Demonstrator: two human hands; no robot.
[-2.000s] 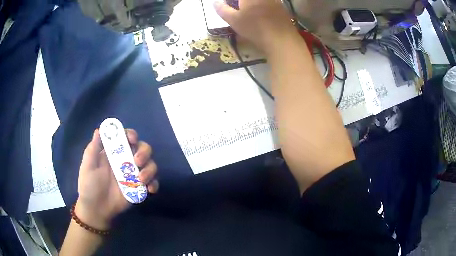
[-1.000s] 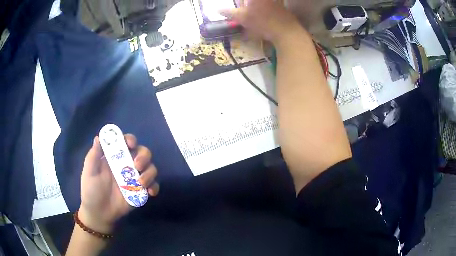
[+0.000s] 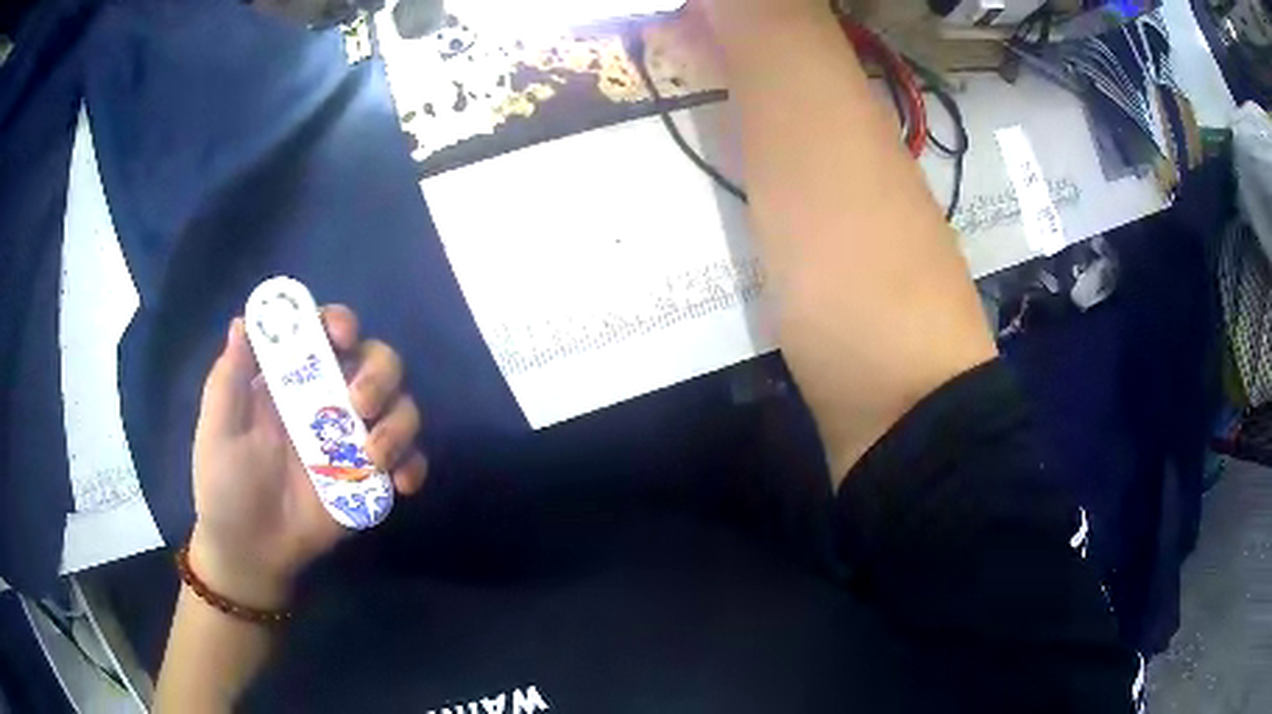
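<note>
My left hand (image 3: 286, 446) holds a white handheld device (image 3: 318, 405) with a cartoon print, over the navy cloth. The navy cloth (image 3: 265, 168) lies across the left of the table and hangs toward my lap. My right forearm reaches up past the top edge of the picture; my right hand is cut off there. The phone is mostly out of the picture, with only a bright lower edge (image 3: 614, 14) showing at the top.
The worn machine bed plate (image 3: 488, 84) is at the top. The white table (image 3: 600, 251) has ruler markings. A black cable (image 3: 686, 137) curves under my right forearm. A red scissor handle (image 3: 914, 119) and a white label strip (image 3: 1030, 188) lie right of it.
The view has shifted down, so the phone and my right hand have mostly left the top of the picture. My left hand still holds the white device.
</note>
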